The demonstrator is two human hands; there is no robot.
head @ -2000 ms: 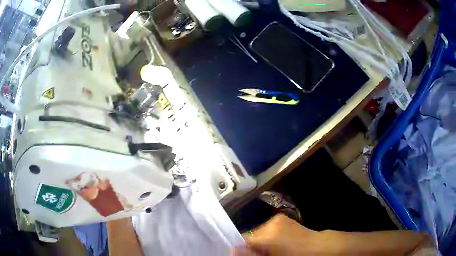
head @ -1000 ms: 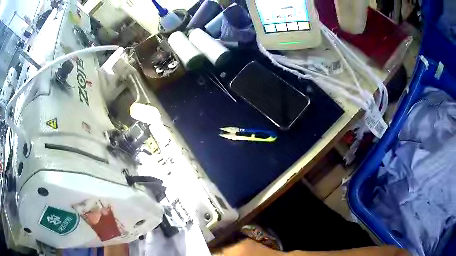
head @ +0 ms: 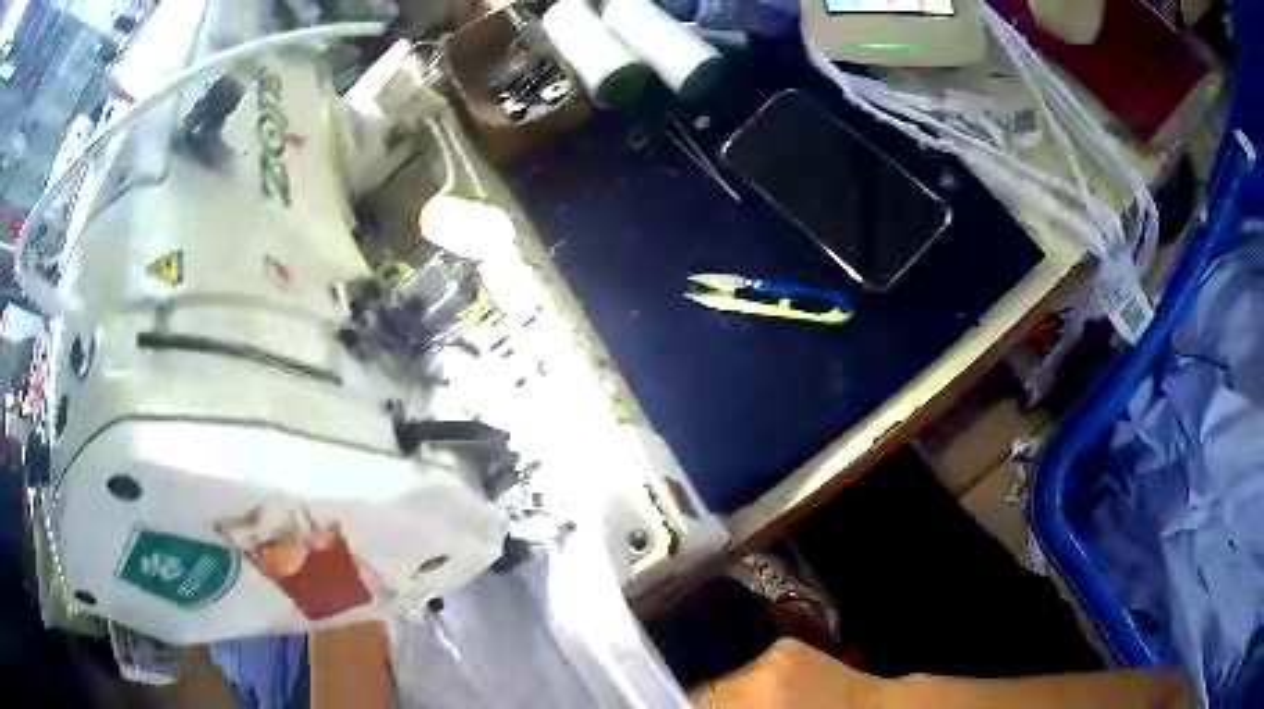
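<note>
A white to pale lilac garment piece runs from under the presser foot area of the white sewing machine down past the picture's bottom edge. The bright lamp glare hides the needle and foot. My right hand is at the bottom edge, right of the cloth, cut off; its fingers are out of the picture. Only my left forearm shows below the machine head, left of the cloth; the left hand itself is not visible.
Thread snips, a smartphone and tweezers lie on the dark mat. Thread cones and a bobbin box stand beyond. White cords hang at the right table edge. A blue basket holds bluish cloth.
The view dipped forward and came back, so things shifted in the picture. My right hand shows again at the bottom edge beside the cloth. The snips and phone have not moved on the mat.
</note>
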